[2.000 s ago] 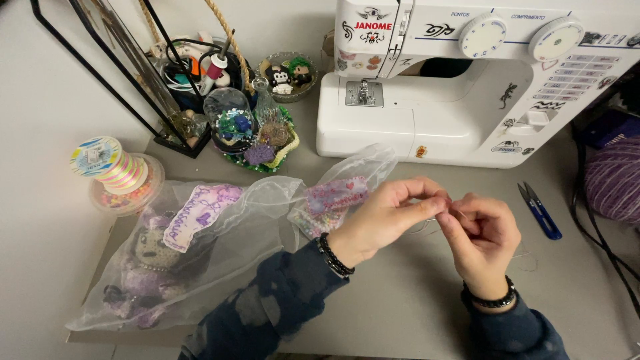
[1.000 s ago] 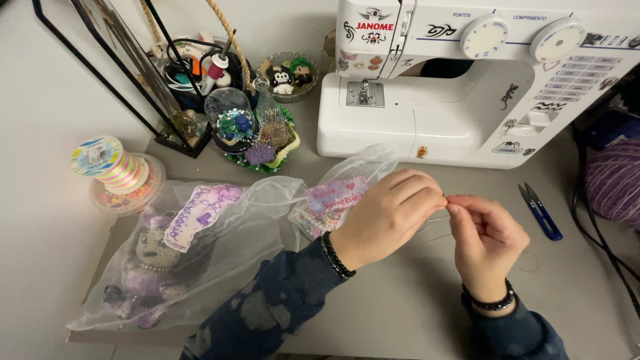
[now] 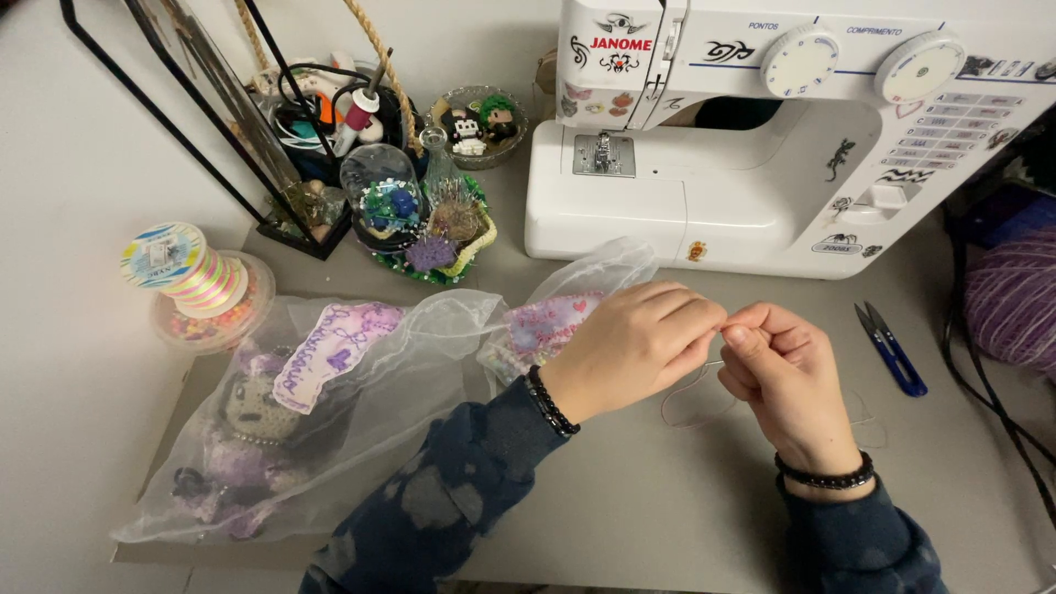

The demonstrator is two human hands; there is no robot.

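Note:
My left hand [image 3: 639,342] and my right hand [image 3: 771,363] meet at their fingertips over the table, in front of the sewing machine. Both pinch something very small, seemingly the pinkish thread [image 3: 681,422] that loops down onto the table between them. A bit of thin metal, perhaps a needle, shows by the right fingers. Left of my left hand lies a sheer organza bag [image 3: 437,363] with a crocheted doll [image 3: 260,408] inside and a lettered tag [image 3: 338,351] on top. A smaller organza bag [image 3: 610,264] with a tag [image 3: 549,322] lies partly behind my left hand.
A white Janome sewing machine [image 3: 610,219] stands at the back. Blue thread snips [image 3: 891,351] and a purple yarn ball [image 3: 1019,297] are at the right, beside black cables [image 3: 961,330]. A ribbon spool [image 3: 198,276], a pincushion dish [image 3: 450,239] and a glass dish [image 3: 495,157] stand at the left.
My hands stay together at the fingertips. Since the oldest frame, my left hand has turned so that its back shows more, and the right fingers have shifted a little.

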